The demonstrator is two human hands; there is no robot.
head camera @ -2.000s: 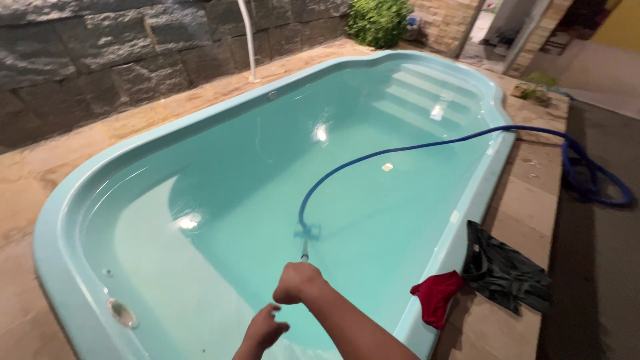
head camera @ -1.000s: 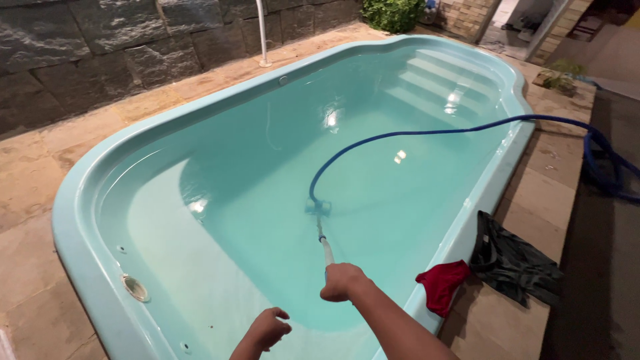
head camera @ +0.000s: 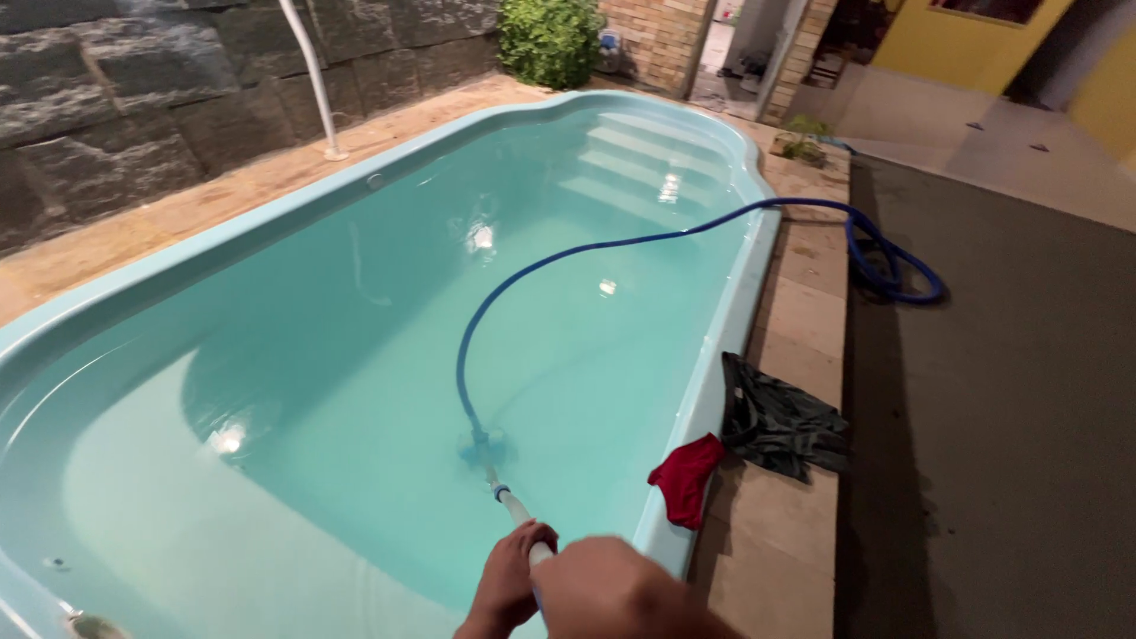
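Note:
Both hands are on a pale telescopic pole (head camera: 515,507) that slopes down into the pool water. My left hand (head camera: 512,572) wraps around it from the left. Just beside it and nearer the camera, my right hand (head camera: 612,581) is closed around the pole, somewhat blurred. At the pole's far end a blue pool vacuum head (head camera: 484,448) lies under water, its outline unclear. A blue vacuum hose (head camera: 568,254) curves up from that head, crosses the water and passes over the right rim of the light blue pool (head camera: 721,351).
Red cloth garment (head camera: 688,482) and dark patterned shorts (head camera: 781,422) lie on the right edge. Coiled hose (head camera: 892,266) rests on the grey floor beyond. A white post (head camera: 312,84) stands by the stone wall; submerged steps (head camera: 652,169) and a green bush (head camera: 550,40) are at the far end.
My left hand was apart from the pole in both earlier frames and is now closed on it. My right hand now appears closer to the camera.

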